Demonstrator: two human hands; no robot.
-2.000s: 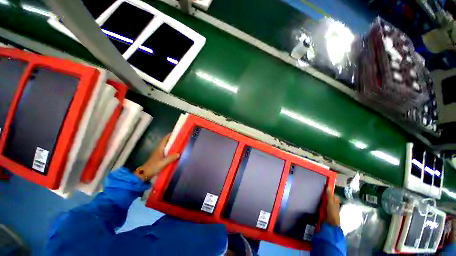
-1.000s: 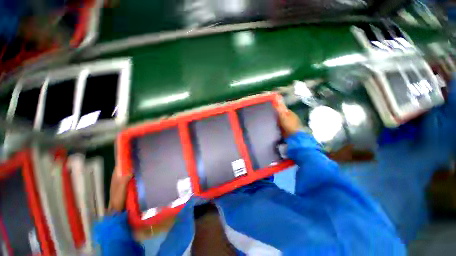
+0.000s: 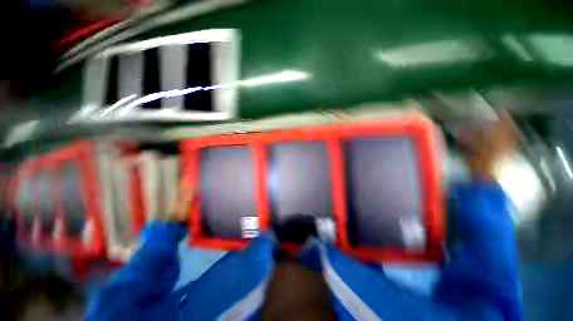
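A red foam tray lies level in front of me, its three pockets each holding a grey display panel. White code labels show at the lower corners of the panels. My left hand is at the tray's left edge and holds it, its fingers blurred. My right hand is off the tray, to the right of its right edge, above a bright white shiny thing. It is strongly blurred, so its fingers and anything in them cannot be told.
A white foam tray with dark glossy panels lies on the green conveyor belt at the upper left. A stack of red and white trays stands at the left, next to the held tray. The whole view is blurred.
My right hand has left the red tray's right edge and moved right. The tray now looks nearly level, and the view has turned so the left stack shows more fully.
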